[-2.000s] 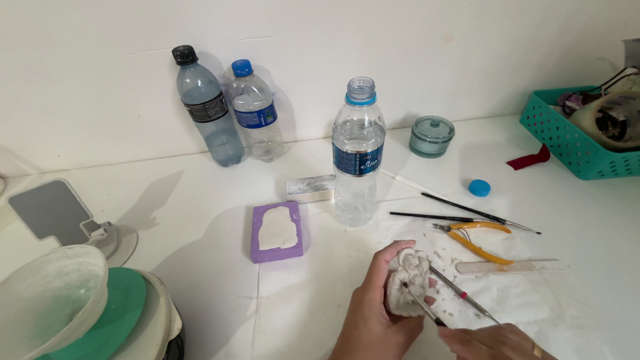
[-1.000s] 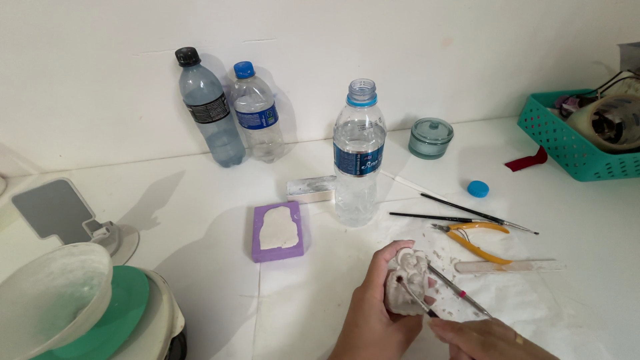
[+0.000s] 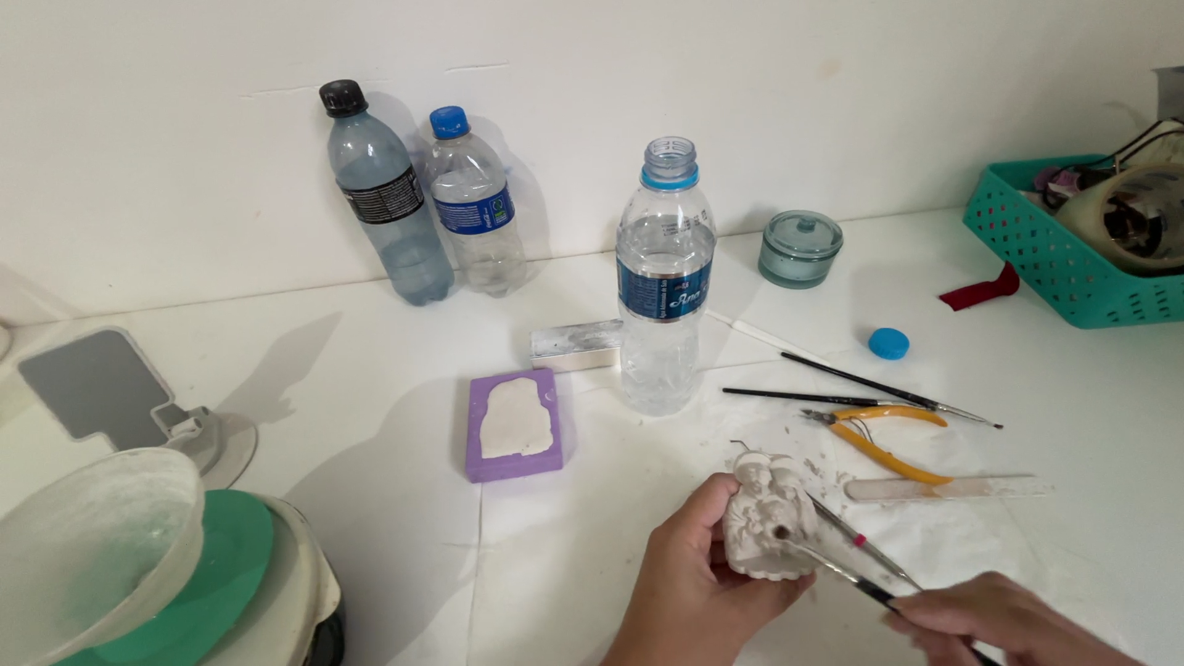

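My left hand (image 3: 689, 573) holds a small whitish cast figurine (image 3: 770, 518) upright, fingers around its side and base. In my right hand (image 3: 994, 615) is a slim paintbrush (image 3: 856, 581) with a black handle; its dark tip touches the lower front of the figurine. A metal tool with a pink band (image 3: 860, 539) runs from beside the figurine toward my right fingers; whether they hold it too, I cannot tell. Behind lie two black-handled brushes (image 3: 805, 398), orange-handled pliers (image 3: 888, 444) and a flat stick (image 3: 925, 488), with crumbs scattered nearby.
An uncapped water bottle (image 3: 666, 296) stands behind my left hand, near a purple mold (image 3: 476, 435) filled with white material. Two capped bottles (image 3: 398, 240) lean at the wall. A lidded glass jar (image 3: 800, 254), blue cap (image 3: 889, 343), teal basket (image 3: 1073, 296) and whitish bowl (image 3: 92, 546) stand around.
The brush tip has shifted slightly over the figurine's front, and my right hand has moved a little with it. My left hand keeps its hold on the figurine.
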